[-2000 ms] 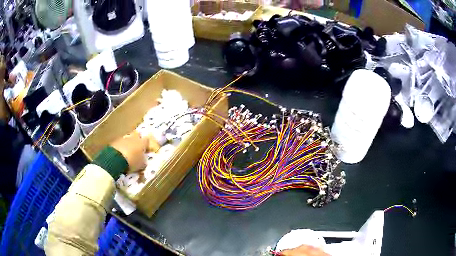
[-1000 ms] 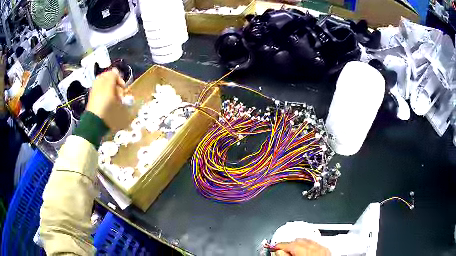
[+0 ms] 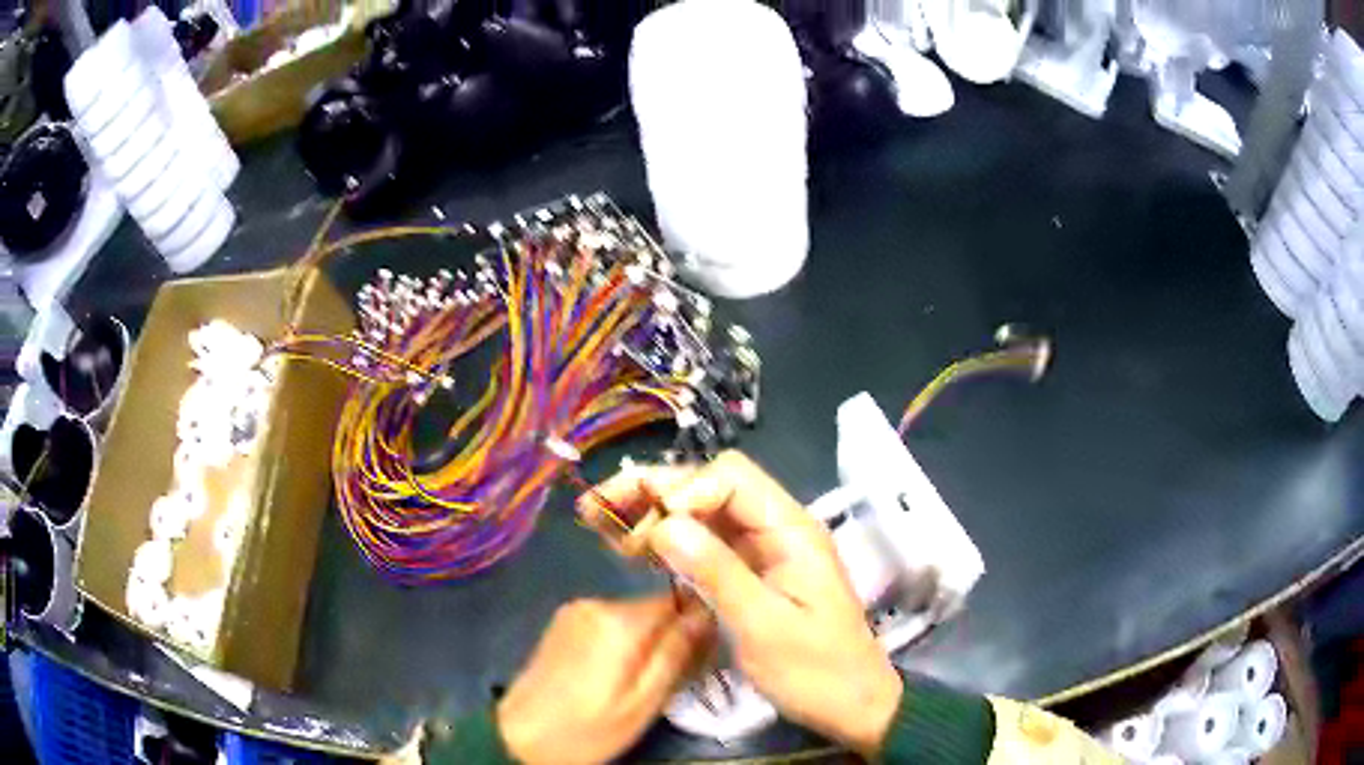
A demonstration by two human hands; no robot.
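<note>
A white bracket (image 3: 905, 561) lies at the near middle, partly hidden by my right hand. Its white round end (image 3: 721, 714) shows below my hands. A thin wire lead (image 3: 972, 366) sticks out behind the bracket. My right hand (image 3: 763, 575) pinches a thin dark red and yellow lead, whose pale connector (image 3: 561, 447) points up left. My left hand (image 3: 606, 676) is closed on the lower part of this lead, close to my right fingers; its fingertips are blurred. Whether it also holds a small white collar cannot be told.
A looped wire harness bundle (image 3: 464, 501) lies left of my hands. A carton (image 3: 307, 523) of small white collars (image 3: 195, 493) stands further left. A white stack (image 3: 726, 150) and black shells (image 3: 494, 90) are behind. Stacked white discs (image 3: 1324, 239) stand right; white rolls (image 3: 1212, 725) sit below the table edge.
My left hand has left the carton area and come to my right hand. The view has swung right. My right hand has lifted off the bracket's round end with the lead.
</note>
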